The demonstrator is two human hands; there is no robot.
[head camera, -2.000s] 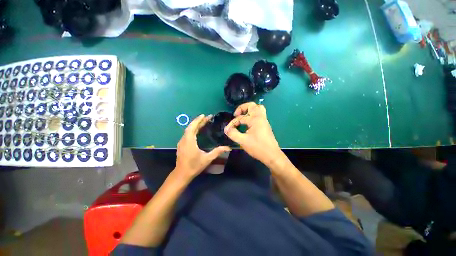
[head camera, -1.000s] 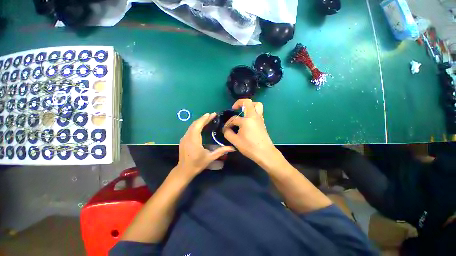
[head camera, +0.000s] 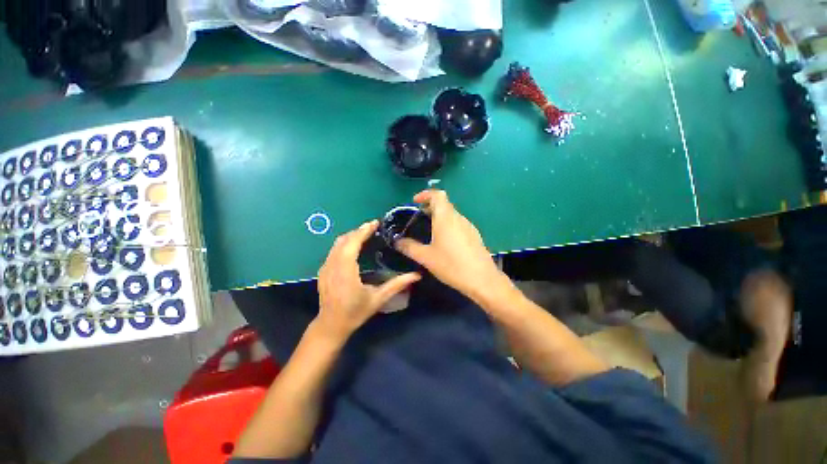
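A glossy black dome housing (head camera: 388, 257) is held open side up at the bench's front edge. My left hand (head camera: 349, 283) grips it from the left, with fingers at the far rim and thumb at the near side. My right hand (head camera: 446, 246) is at its right side, thumb and fingertips inside the opening. A thin pale line shows along the inner rim; I cannot tell if it is a wire or a ring. What the right fingertips pinch is hidden. Two more black housings (head camera: 415, 146) stand close together behind my hands.
A white foam tray (head camera: 192, 263) of round modules lies at the left. A white-blue ring (head camera: 318, 223) is beside my left hand. A red wire bundle (head camera: 539, 100) lies at the back right. Plastic wrap (head camera: 399, 56) and black shells are behind. A person's arm (head camera: 769, 317) shows at the right.
The whole view has shifted and tilted. The right fingertips have moved slightly within the housing's opening, and the white arc seen inside it is less visible. Another person's arm has appeared at the right.
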